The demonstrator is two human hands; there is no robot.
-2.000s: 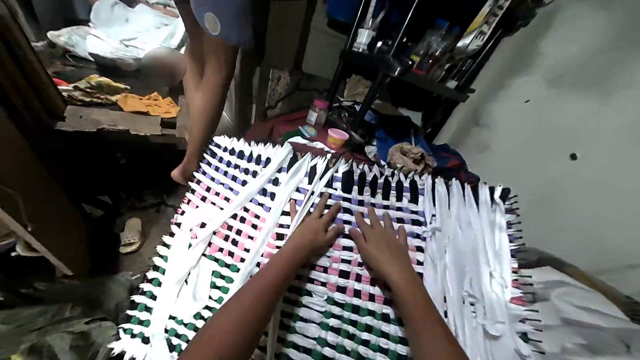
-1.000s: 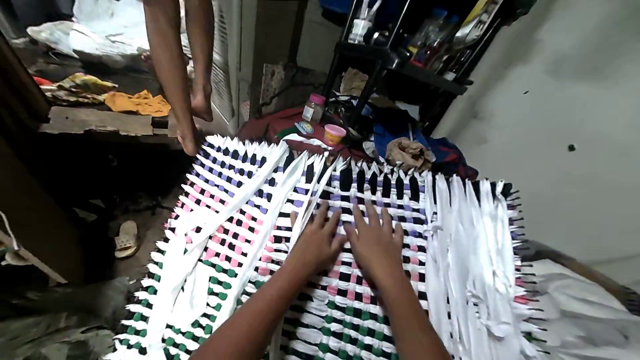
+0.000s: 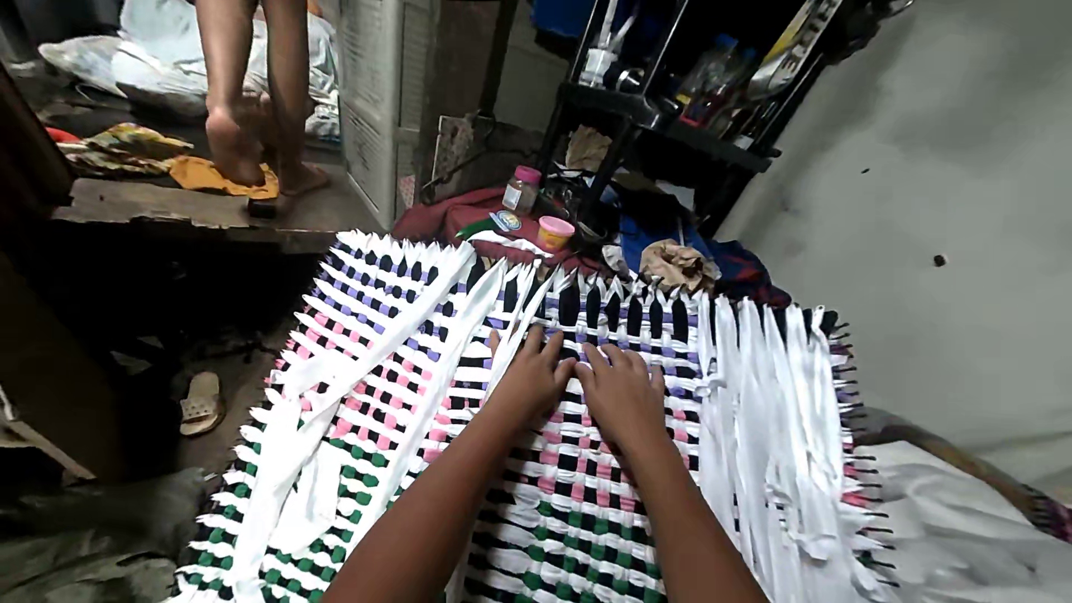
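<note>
A woven mat of fabric strips (image 3: 590, 477) in white, black, pink, purple and green fills the lower middle, stretched over a frame with pegs along its right edge. My left hand (image 3: 532, 377) lies palm down on its upper middle part, fingers spread, beside a loose white strip. Close to it on the right, my right hand (image 3: 621, 387) rests on the weave, fingers pointing away from me. Neither hand shows anything gripped. Long white fabric strips (image 3: 758, 419) hang over the mat's right side, and more white strips (image 3: 368, 360) cross its left part.
Beyond the mat, a pink-lidded jar (image 3: 521, 191) and a pink-lidded tub (image 3: 555, 233) stand on dark red cloth near a black shelf (image 3: 624, 102). A person's bare legs (image 3: 226, 100) are at upper left, by an orange cloth (image 3: 219, 176). A slipper (image 3: 202, 404) lies on the floor.
The other person has stepped away from the mat's far left corner onto the raised floor by the orange cloth. Both my hands stay on nearly the same part of the mat.
</note>
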